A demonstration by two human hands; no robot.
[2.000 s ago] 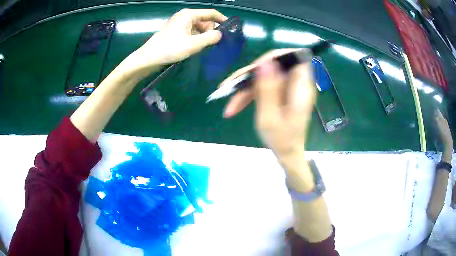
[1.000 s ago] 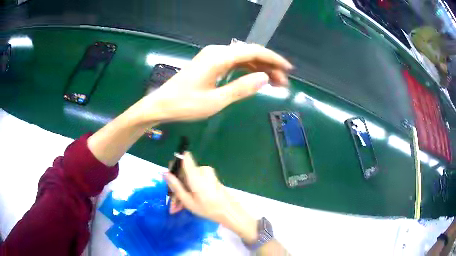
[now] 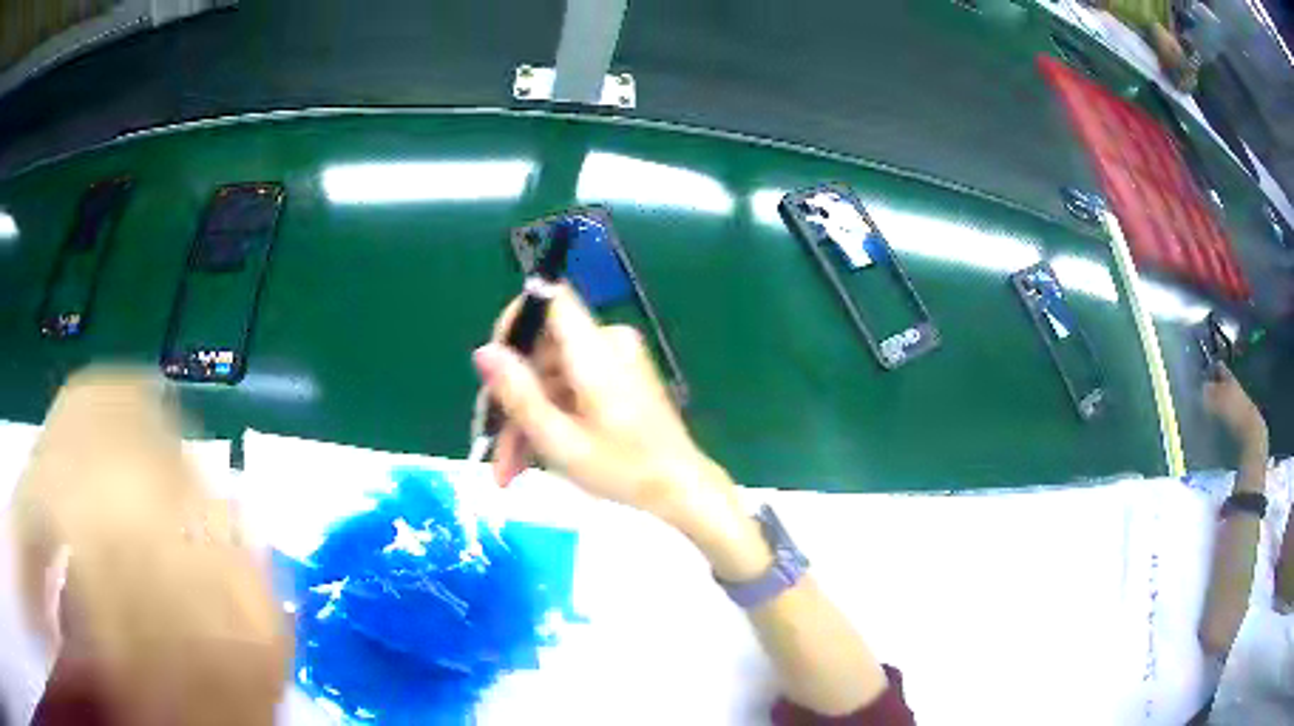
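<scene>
My right hand (image 3: 596,404) holds a black pen-like tool (image 3: 537,305), its tip pointing down towards the white sheet. It is above the near edge of the green belt and partly covers a phone frame (image 3: 656,319) that has blue film (image 3: 599,267) in its upper part. My left hand (image 3: 142,511) is a blur at the lower left, over the white sheet; whether its fingers hold anything cannot be told. A crumpled heap of blue film (image 3: 426,610) lies on the white sheet between my hands.
More phone frames lie on the green belt (image 3: 426,312): two at left (image 3: 223,284) and two at right (image 3: 866,284). A yellow strip (image 3: 1142,341) crosses the belt at right, near a red rack (image 3: 1149,185). Another person's arm (image 3: 1235,525) is at far right. A grey post stands behind the belt.
My left hand has moved from over the belt down to the lower left. My right hand still holds the tool and is now higher, in front of a filmed frame. The view has shifted.
</scene>
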